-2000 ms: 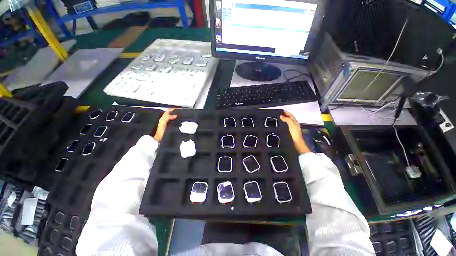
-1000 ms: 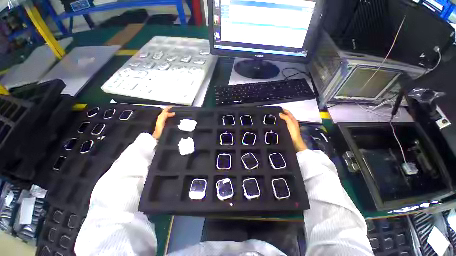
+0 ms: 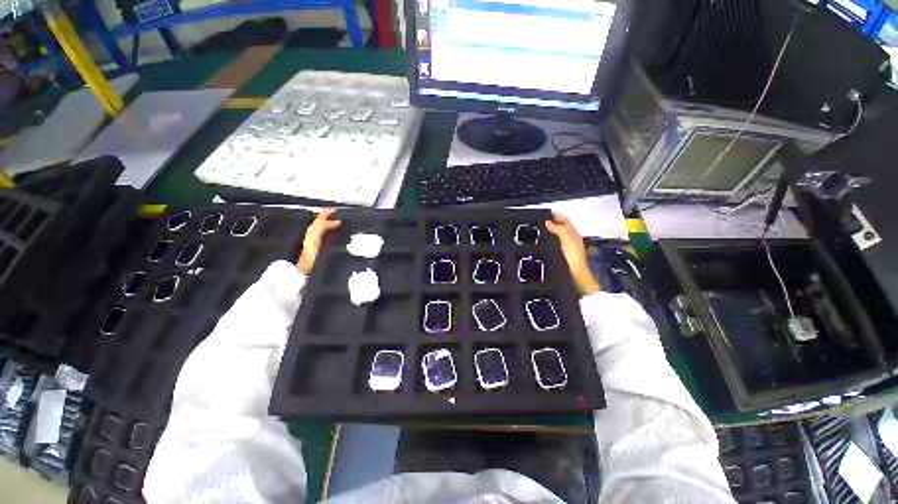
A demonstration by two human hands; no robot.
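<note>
A black foam tray [image 3: 340,386] with square pockets lies in front of me. Several watch units [image 3: 488,315] with dark faces and pale rims fill its right columns and part of its front row. Two white irregular lumps [image 3: 364,286] sit in pockets at its left; other left pockets are empty. My left hand [image 3: 317,240] grips the tray's back left edge. My right hand [image 3: 572,252] grips its back right edge. Both hands are partly hidden behind the rim and the sleeves.
A second foam tray [image 3: 229,283] with watch units lies left. Behind are a white moulded tray [image 3: 310,138], a monitor [image 3: 517,49] and a keyboard [image 3: 515,180]. Right is an open dark test box [image 3: 788,325] with a small pale piece on a wire, below a grey instrument [image 3: 729,162].
The whole view has shifted slightly, with everything a little further left and up. Both hands keep their hold on the tray, and its contents look the same.
</note>
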